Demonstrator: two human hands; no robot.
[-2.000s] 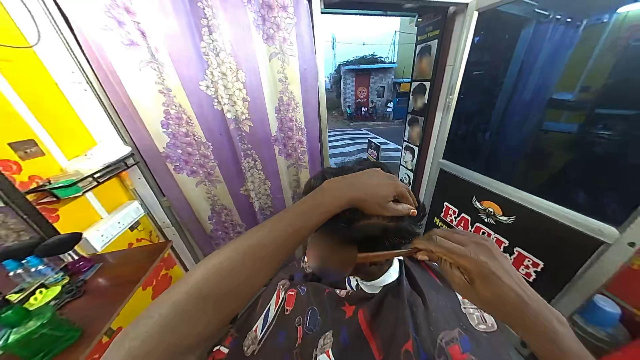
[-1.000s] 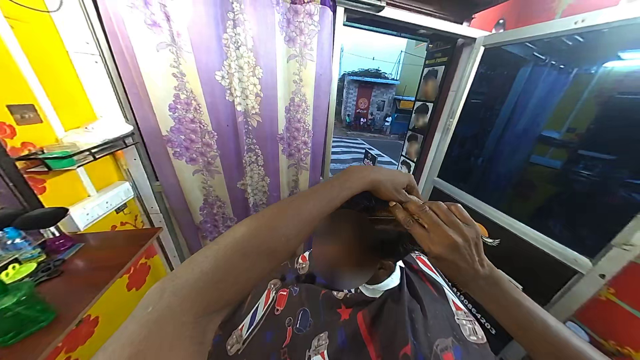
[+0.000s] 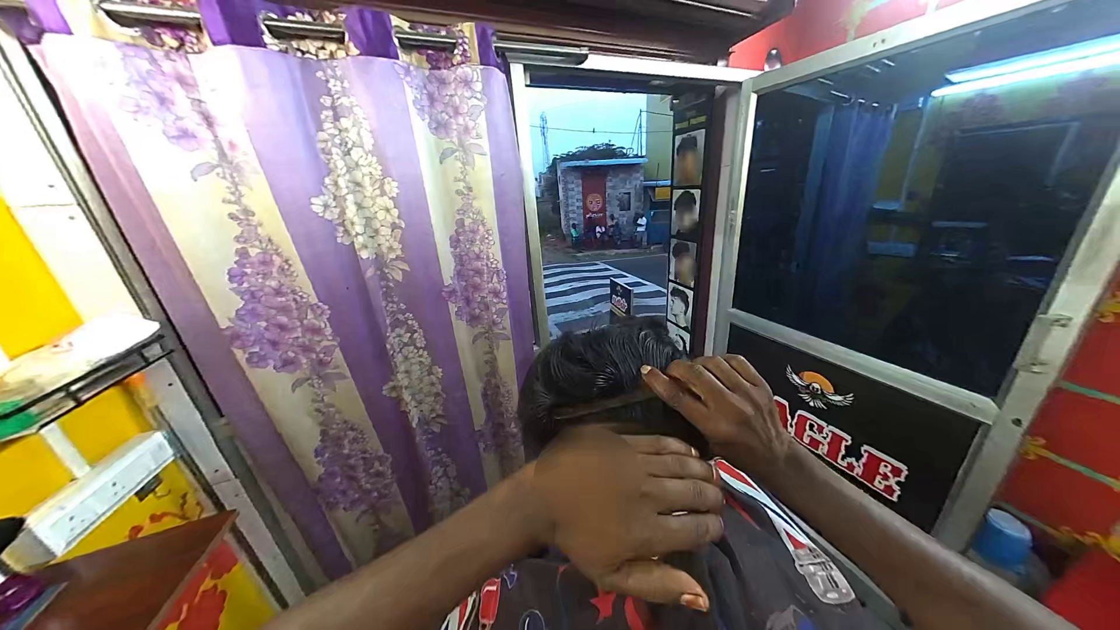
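Note:
A seated person's head of dark hair (image 3: 604,359) is in front of me, above a dark cape (image 3: 752,569) printed with barber tools. My right hand (image 3: 726,407) pinches one end of a thin brown comb (image 3: 604,404), which lies across the hair. My left hand (image 3: 634,512) rests against the head just below the comb, back of the hand up, fingers slightly apart and thumb low; no tool shows in it. Its palm side is hidden.
A floral curtain (image 3: 359,262) hangs at the left, beside an open doorway onto a street. A glass-panelled door (image 3: 875,350) stands at the right. A wooden counter (image 3: 131,560) is lower left, and a blue-lidded container (image 3: 1002,538) lower right.
My left hand has moved from the top of the hair down to the near side of the head. The comb now shows across the hair, in my right hand. The view has shifted.

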